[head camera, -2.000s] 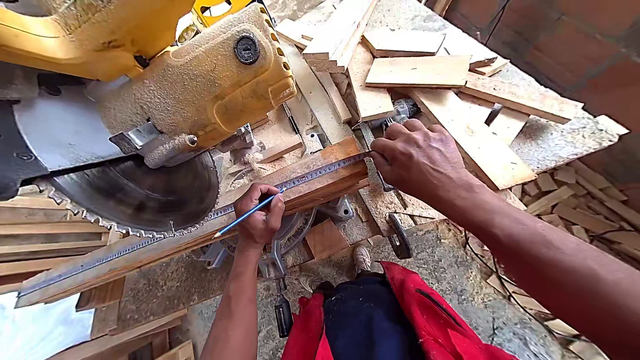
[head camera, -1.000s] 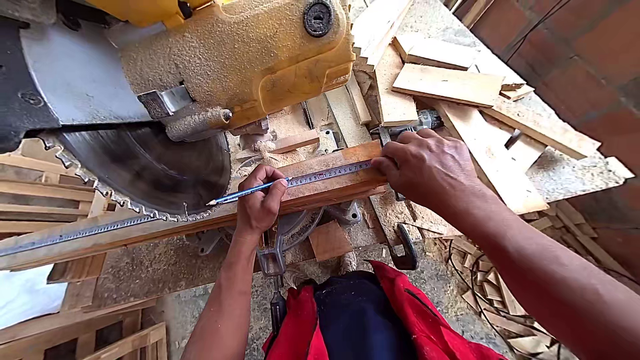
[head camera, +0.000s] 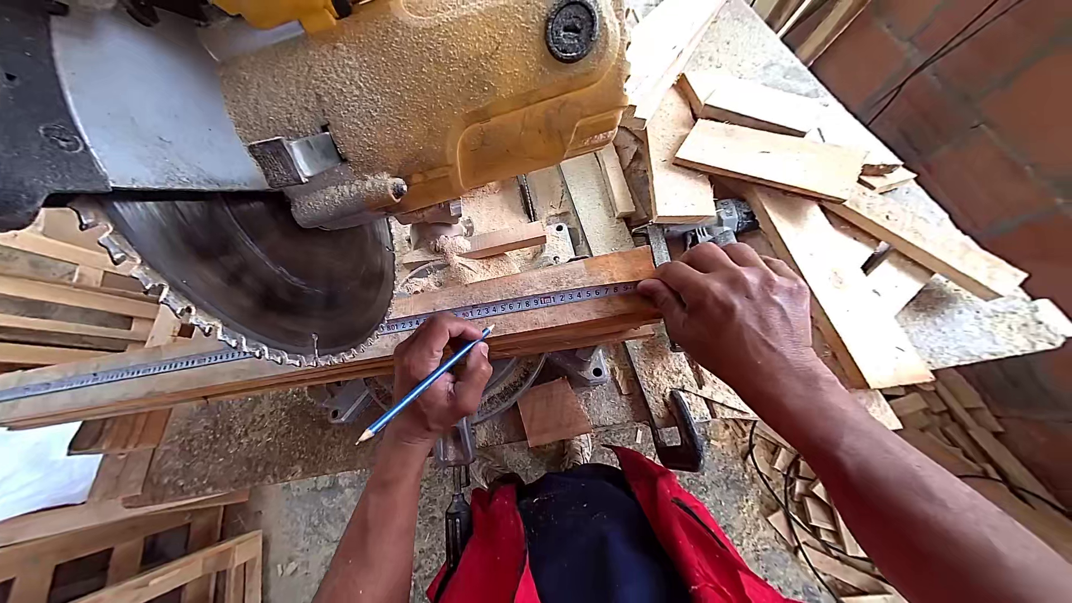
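A long wooden board (head camera: 578, 314) lies across the base of a yellow miter saw (head camera: 419, 109), with more wood under it. Along its top runs a metal tape measure blade (head camera: 502, 306), passing beneath the toothed circular saw blade (head camera: 260, 276). My left hand (head camera: 442, 377) is shut on a blue pencil (head camera: 425, 383) with both ends pointed, and rests at the board's near edge. At the board's right end, my right hand (head camera: 733, 306) grips the end of the tape against the wood; its fingertips are partly hidden.
Offcut boards (head camera: 770, 159) are piled at the upper right. A black clamp (head camera: 682, 435) sits at the near bench edge. Wooden frames (head camera: 176, 561) stand at lower left. Scrap wood and a black cable (head camera: 783, 494) lie at lower right, beside a brick wall (head camera: 980, 126).
The pencil has swung from pointing left along the board to a slant, one end at the board and the other toward me. My right hand stays at the board's end.
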